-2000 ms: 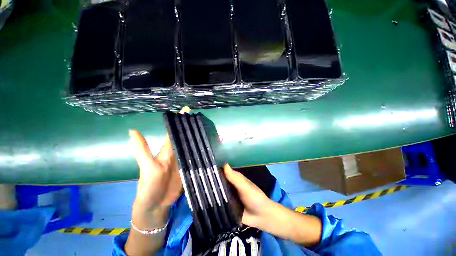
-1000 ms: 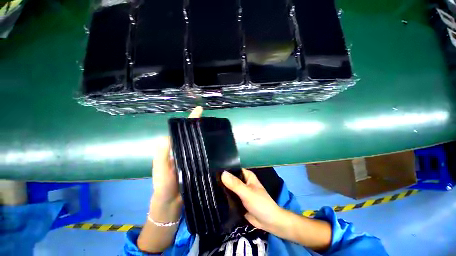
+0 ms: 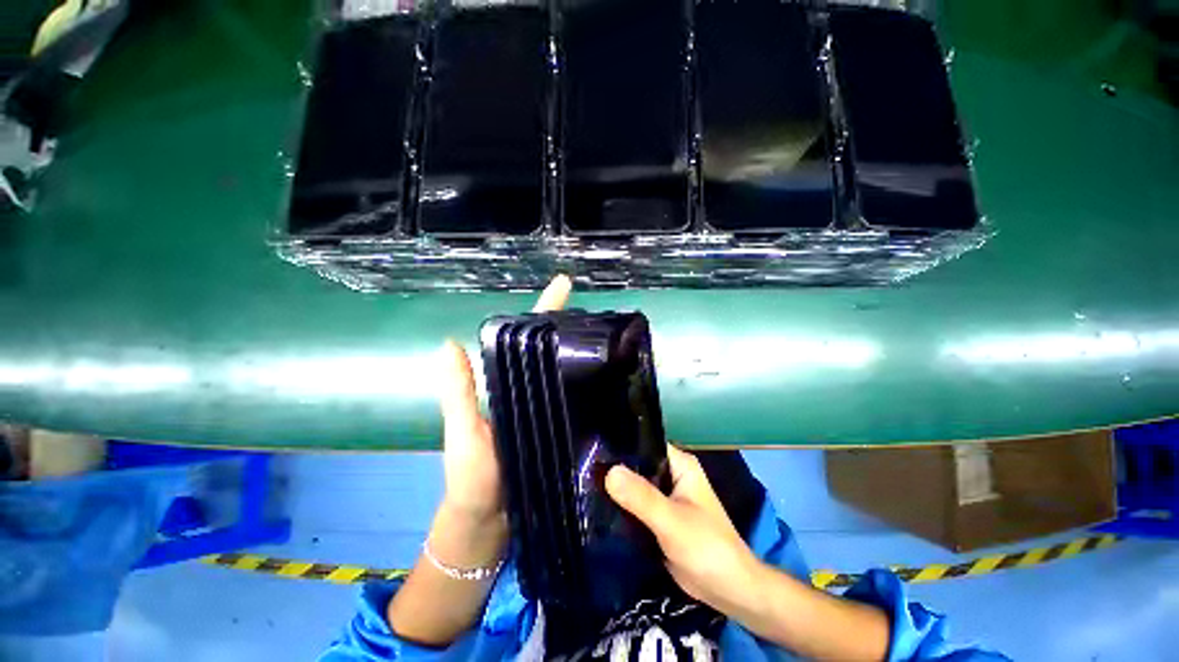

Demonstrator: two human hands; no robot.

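A fanned stack of several glossy black phone screens (image 3: pixel 601 414) is held upright in front of my body, near the bench's front edge. My left hand (image 3: pixel 476 453) supports the stack from its left side and behind, thumb apart, one fingertip showing above the top edge. My right hand (image 3: pixel 685 517) grips the right side, thumb on the front screen's face. Beyond them, a stack of clear blister trays (image 3: pixel 634 265) shows a row of black rectangles in its top pockets.
The bench has a glossy green mat (image 3: pixel 1060 285). Crumpled whitish scraps (image 3: pixel 23 155) lie at the far left. Below the bench edge are a brown cardboard box (image 3: pixel 976 491) at right, a blue stool (image 3: pixel 226 498) at left and yellow-black floor tape (image 3: pixel 304 569).
The held screens have turned from an edge-on fan to show the front screen's face. My right thumb has moved onto that face. The view has shifted, so trays and hands appear further right.
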